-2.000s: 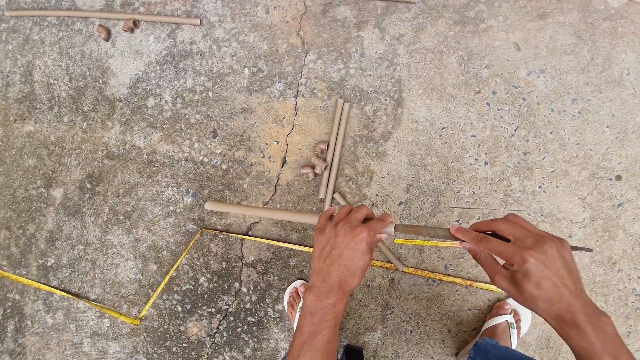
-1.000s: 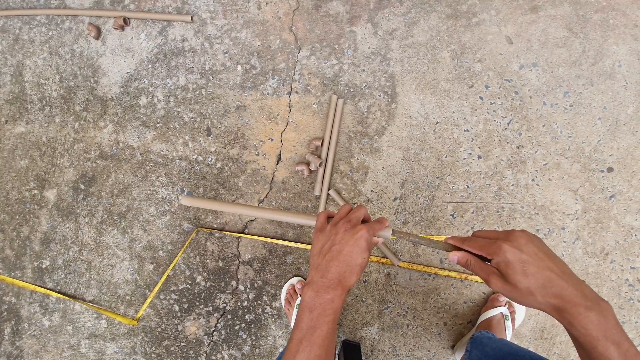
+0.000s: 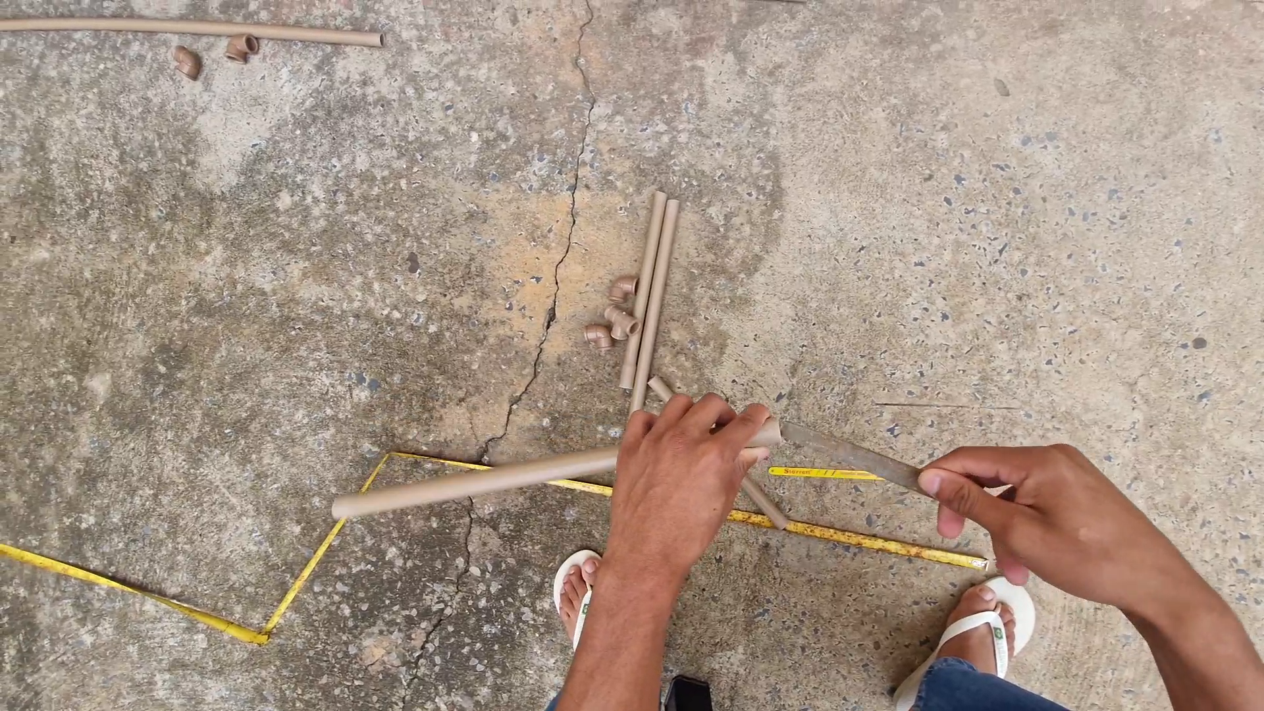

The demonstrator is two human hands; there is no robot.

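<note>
A brown PVC pipe [image 3: 484, 481] is gripped by my left hand [image 3: 686, 474] close to its right end. My right hand [image 3: 1017, 504] holds a flat metal file [image 3: 859, 457] between thumb and fingers; the file's far tip is at the pipe's right end. Beneath the file, a yellow hacksaw blade [image 3: 825, 474] lies on the concrete. A shorter thin pipe piece [image 3: 768, 502] lies partly under my left hand, across a yellow folding rule [image 3: 869, 540]. Two more pipes [image 3: 644, 286] lie side by side just beyond my left hand, with brown elbow fittings [image 3: 621, 322] beside them.
A long brown pipe [image 3: 197, 31] lies at the top left, with two elbow fittings [image 3: 242, 47] near it. The folding rule zigzags to the left edge over the cracked concrete floor [image 3: 395, 247]. My feet in white flip-flops [image 3: 1012, 602] stand at the bottom.
The held pipe has tilted, its left end now nearer my body. My right hand and the file have shifted relative to the pipe's end.
</note>
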